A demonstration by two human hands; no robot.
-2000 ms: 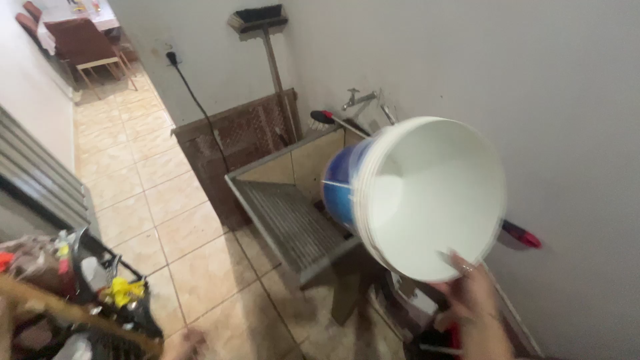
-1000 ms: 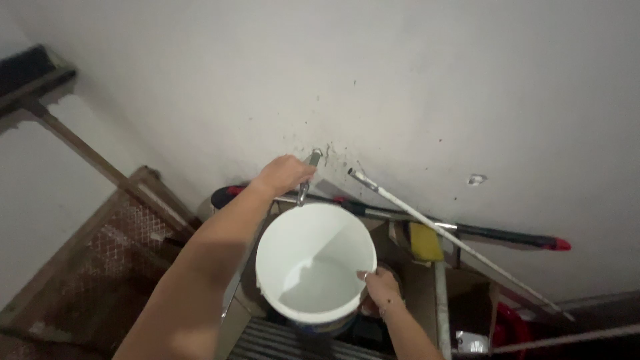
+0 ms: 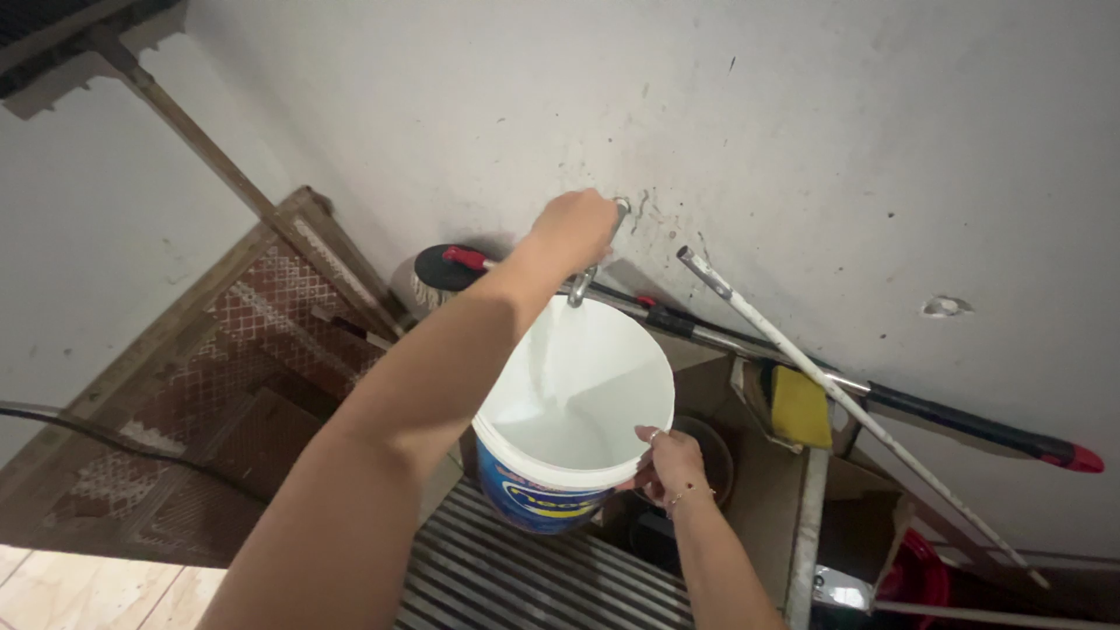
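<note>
A white plastic bucket (image 3: 582, 385) with a blue printed outside is tilted with its mouth towards me, over the ridged washboard of a laundry sink (image 3: 542, 582). My right hand (image 3: 674, 468) grips its rim at the lower right, thumb over the edge and fingers under it. My left hand (image 3: 577, 229) is closed around the metal wall tap (image 3: 581, 284), whose spout end hangs at the bucket's back rim. A faint streak runs down inside the bucket below the spout; whether it is water I cannot tell.
A mop with a black and red handle (image 3: 954, 416) lies along the wall behind the sink. A white pole (image 3: 787, 350) leans across it, near a yellow sponge (image 3: 800, 407). To the left are a broom (image 3: 197, 136) and a wooden-framed panel (image 3: 254, 350). A red container (image 3: 919, 569) stands lower right.
The bucket, held out in my right hand two seconds ago, is now over the sink under the tap. My left hand has come up to the tap. The view has moved closer to the wall.
</note>
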